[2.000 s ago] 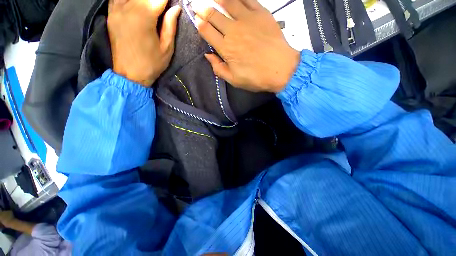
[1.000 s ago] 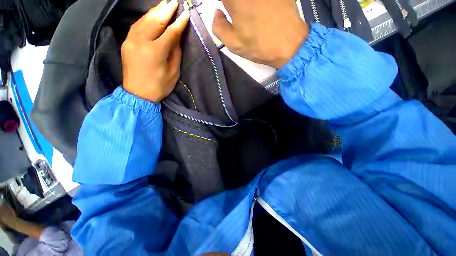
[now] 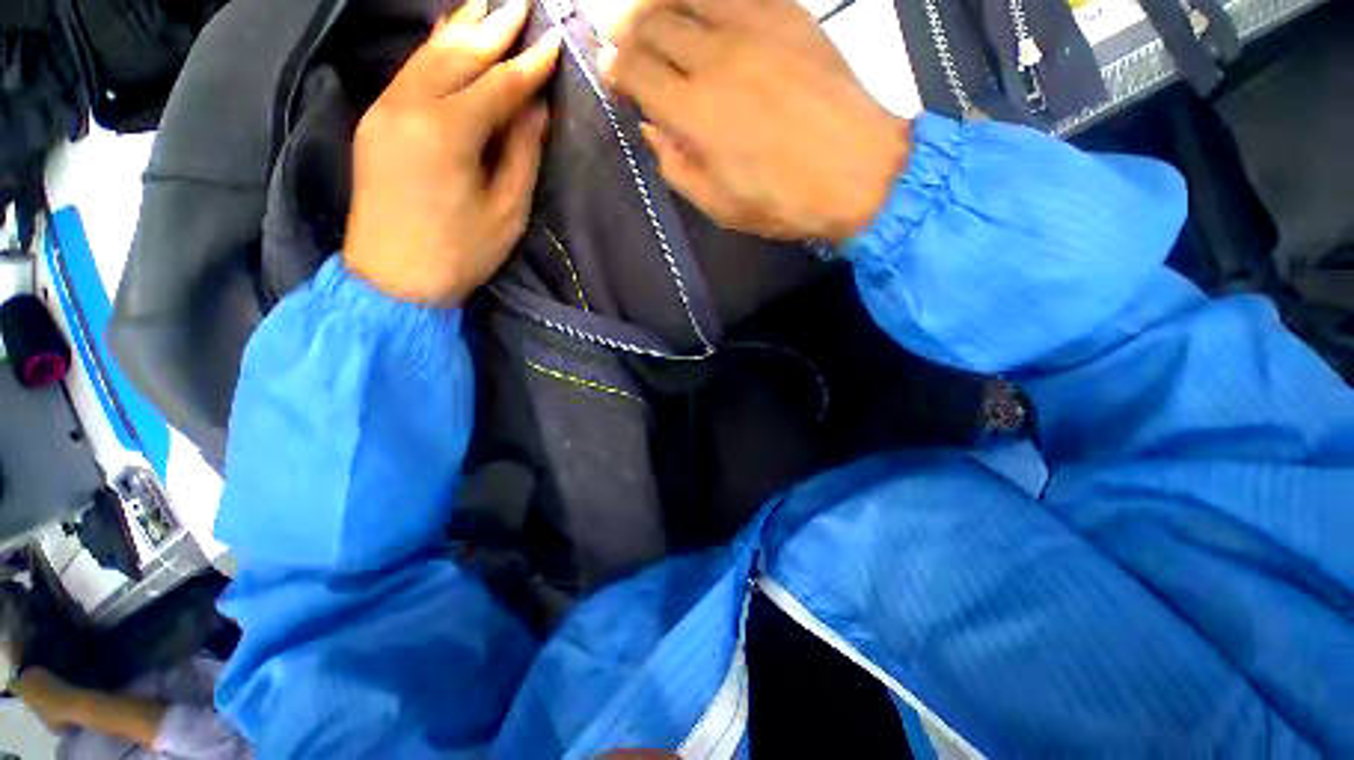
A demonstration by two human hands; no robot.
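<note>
A dark grey garment lies over the table edge and my lap. A zipper tape with silvery teeth runs down from the top edge, bends sharply and turns back to the left. My left hand holds the cloth left of the zipper, its thumb and fingertips pinching at the top edge of view. My right hand is slightly blurred, with curled fingers on the zipper's right edge; its fingertips are partly hidden, so its grip is unclear. Yellow stitching shows on the cloth below.
Several spare zippers hang over the ruler-marked table edge at upper right. A blue strip lies on the white surface at left, near a dark spool. A neighbouring person's arm shows at lower left. Dark cloth piles are at upper left.
My right hand lifted off the zipper a second ago and is now back against its right edge. My left hand has moved slightly right and down since the first frame.
</note>
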